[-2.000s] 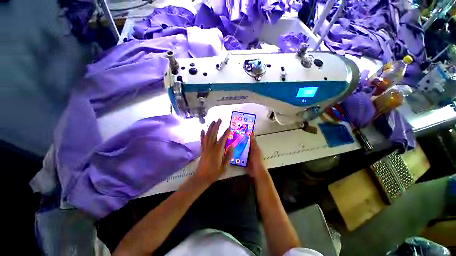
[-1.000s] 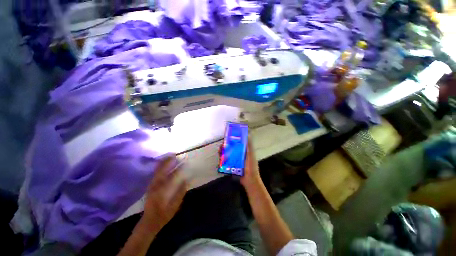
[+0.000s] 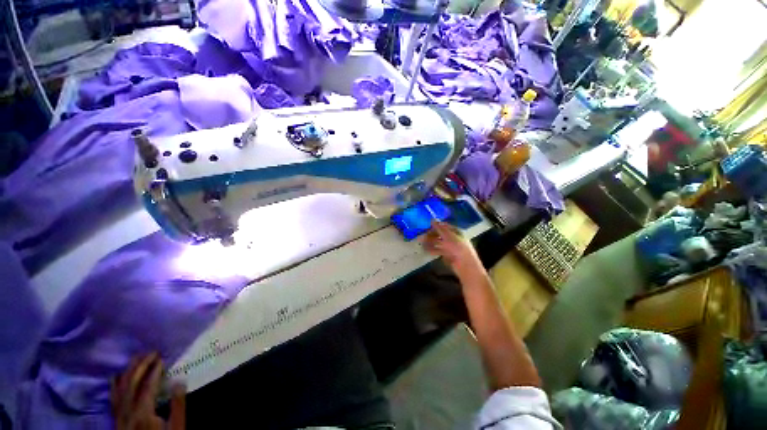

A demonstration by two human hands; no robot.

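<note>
The smartphone (image 3: pixel 420 218), its screen lit blue, is at the right part of the white machine table, beside the dark blue tray (image 3: pixel 465 215). My right hand (image 3: pixel 444 242) is at its near edge, with a fingertip over the screen; the fingers under it are hidden. My left hand (image 3: pixel 148 393) is at the lower left on the bunched purple cloth (image 3: pixel 126 306), fingers somewhat apart, partly cut off by the picture's bottom edge. The white and teal sewing machine (image 3: pixel 294 175) stands behind, its lamp glowing over the cloth's edge.
A printed ruler scale (image 3: pixel 282 317) runs along the table's front edge. Purple cut pieces (image 3: pixel 484 63) are heaped behind the machine. Bottles with orange-yellow liquid (image 3: pixel 511 155) stand at the right. A wooden board (image 3: pixel 513 294) with a metal pedal is below right. Plastic-wrapped bundles (image 3: pixel 637 365) lie lower right.
The view has swung to the right. My right hand has carried the smartphone from in front of the machine to beside the blue tray. My left hand has moved left onto the purple cloth.
</note>
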